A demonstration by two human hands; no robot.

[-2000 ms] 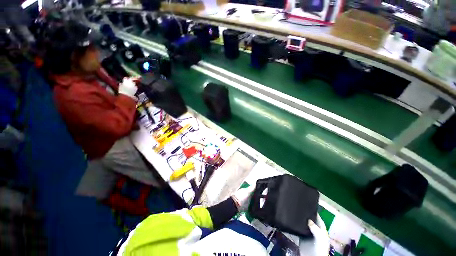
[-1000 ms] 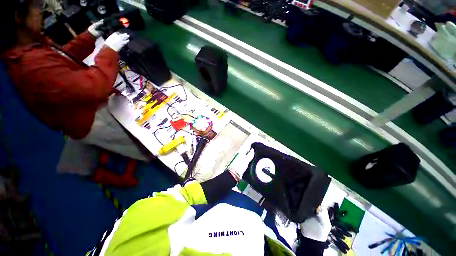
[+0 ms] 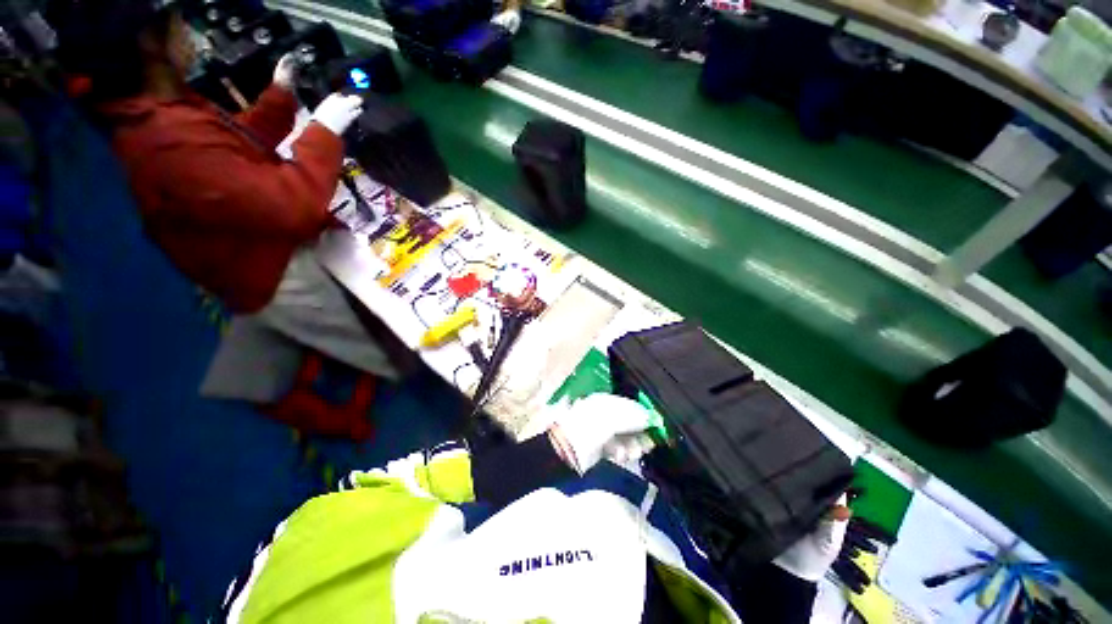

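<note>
A black box-shaped unit [image 3: 744,433] lies slantwise over the white bench in front of me, its ribbed long side up. My right hand [image 3: 817,549], in a white glove, holds its lower right end; the unit hides part of the fingers. My left hand [image 3: 604,430], also white-gloved, is at the unit's left side with fingers bent around a small bright green card [image 3: 656,421]. More green sheet [image 3: 585,377] lies on the bench behind that hand.
Black cables [image 3: 863,551] and blue-tied leads [image 3: 1006,579] lie at right. The green conveyor [image 3: 683,274] carries black units [image 3: 551,171], [image 3: 988,388]. A co-worker in a red jacket [image 3: 220,195] sits at left beside wires and a yellow tool [image 3: 449,327].
The unit has turned, so its pale round face no longer shows. My left hand has let go of its end and taken the green card. My right hand still holds the unit.
</note>
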